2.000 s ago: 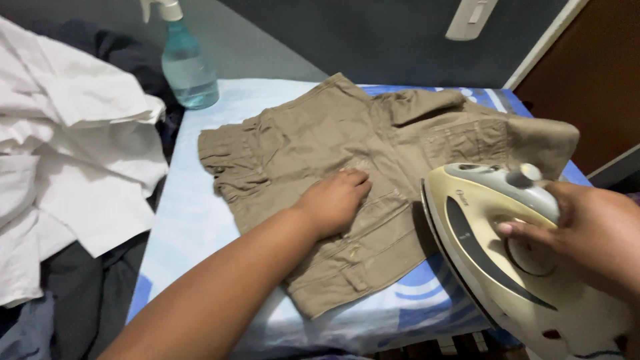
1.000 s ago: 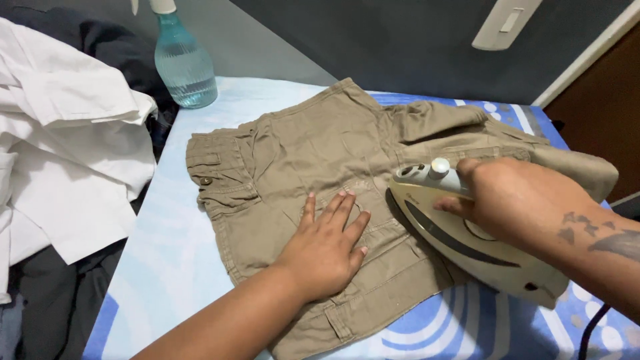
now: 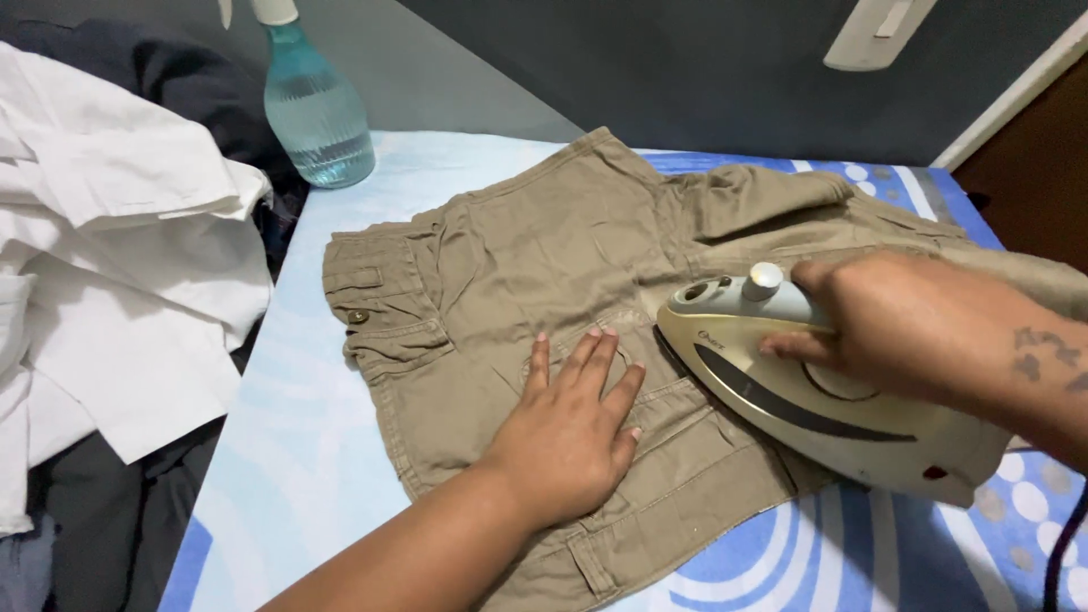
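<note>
Khaki cargo shorts [image 3: 544, 246] lie spread on a blue and white patterned cloth [image 3: 280, 442], with a button and gathered waistband at the left. My left hand [image 3: 565, 433] rests flat on the shorts, fingers spread, holding nothing. My right hand [image 3: 884, 323] is closed around the handle of a cream and grey clothes iron [image 3: 816, 408]. The iron's tip points left and lies over the shorts, just right of my left fingers. Its soleplate faces down and is mostly hidden.
A blue-green spray bottle [image 3: 319, 110] with clear liquid stands at the back left. White garments [image 3: 127, 255] and dark clothes [image 3: 110, 518] are heaped at the left. A dark wall with a white switch plate [image 3: 880, 34] rises behind. The power cord [image 3: 1062, 544] hangs at the lower right.
The iron in my right hand has come from the right edge of the shorts onto them, closer to my left hand. My left fingers have spread out flat.
</note>
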